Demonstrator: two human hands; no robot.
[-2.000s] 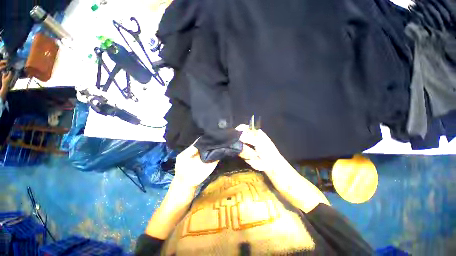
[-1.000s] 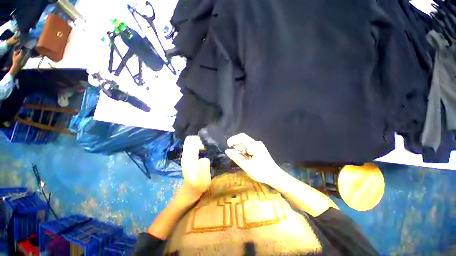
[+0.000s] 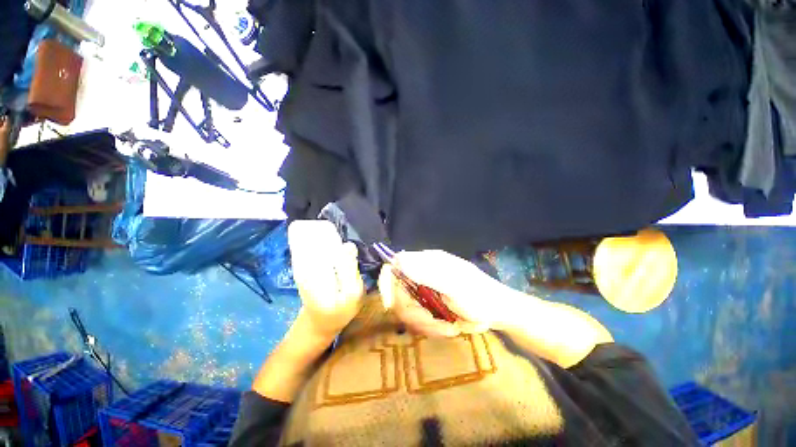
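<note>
A dark jacket [image 3: 515,122] lies spread on the white-covered table, with one sleeve end [image 3: 356,220] hanging toward me at the table's front edge. My left hand [image 3: 325,272] is at the left side of this sleeve end, fingers curled; its fingertips seem to pinch the cloth, though glare blurs them. My right hand [image 3: 441,292] is closed around small snips with a reddish handle [image 3: 429,299]. Their thin metal tips point up and left, close to the sleeve end. Any thread is too fine to see.
Black hangers [image 3: 209,87], a corded black device [image 3: 196,170] and a brown pouch [image 3: 56,80] lie on the table at left. Grey cloth [image 3: 770,113] is at right. Below are blue plastic [image 3: 188,243], a round wooden stool [image 3: 635,271] and blue crates [image 3: 166,415]. A person's hand shows at far left.
The snips now show in my right hand, tips beside the sleeve end. Both hands held the sleeve end two seconds ago, then moved apart. The camera view has shifted.
</note>
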